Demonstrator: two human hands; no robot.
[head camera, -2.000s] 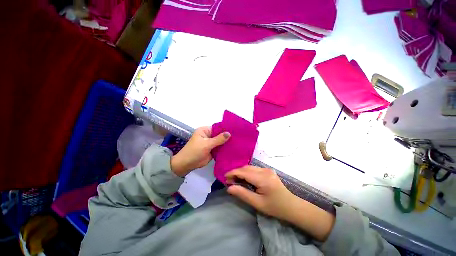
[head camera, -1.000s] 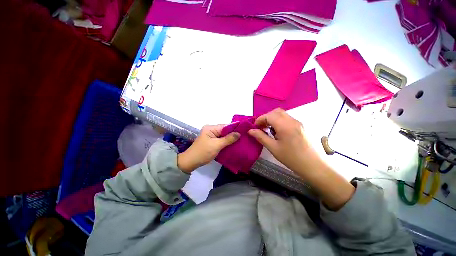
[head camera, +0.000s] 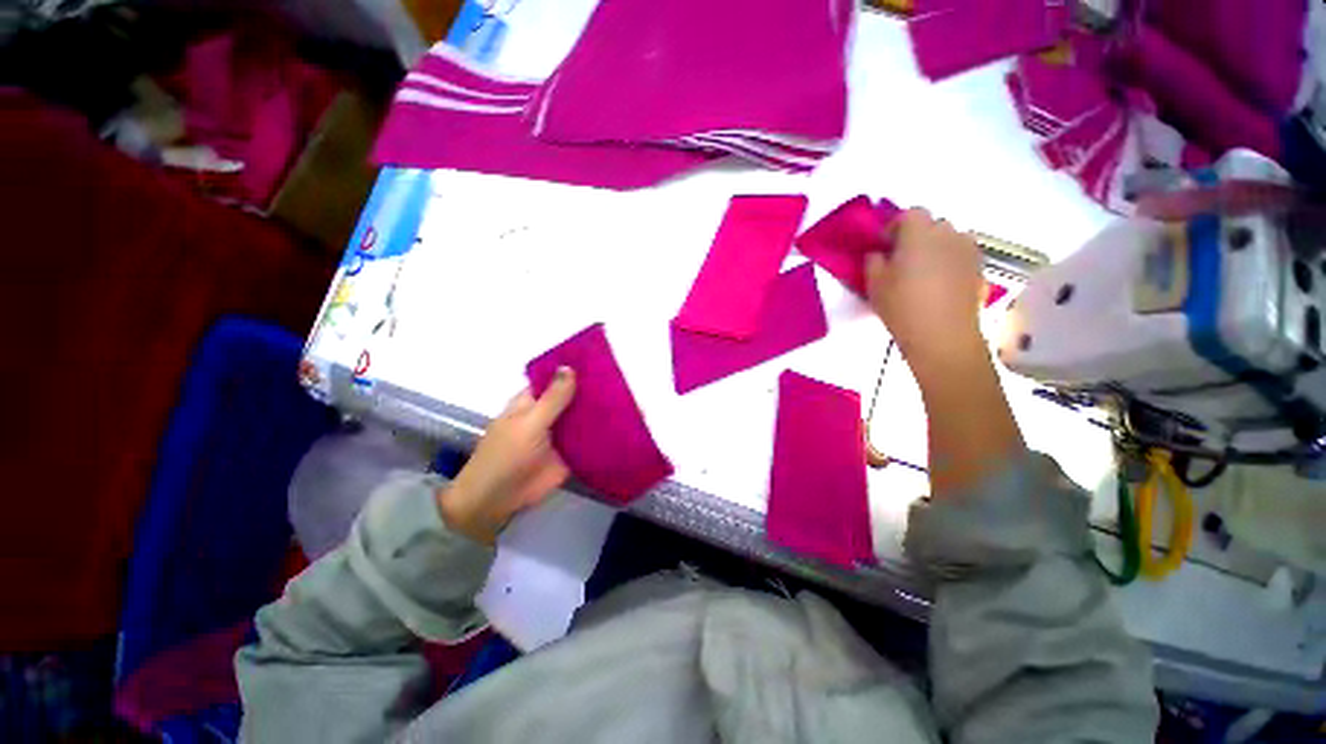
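My left hand (head camera: 512, 454) holds a magenta fabric piece (head camera: 604, 422) over the table's front edge, thumb on top. My right hand (head camera: 928, 276) is shut on another small magenta piece (head camera: 844, 240) near the sewing machine. A single magenta piece (head camera: 819, 468) lies flat at the front edge between my arms. Two overlapping magenta pieces lie in the middle: a brighter one (head camera: 742, 266) on top and a darker one (head camera: 778, 334) under it.
The white machine head (head camera: 1112, 305) stands at the right, with green and yellow scissor handles (head camera: 1163, 516) below it. Large magenta panels (head camera: 713, 73) lie at the back, fanned strips (head camera: 1076, 124) behind the machine. A blue basket (head camera: 211, 480) stands left of the table.
My right hand has left the held fabric and moved right, gripping the piece near the machine. A separate magenta piece now lies at the front edge. My left hand has moved slightly left. The view has shifted.
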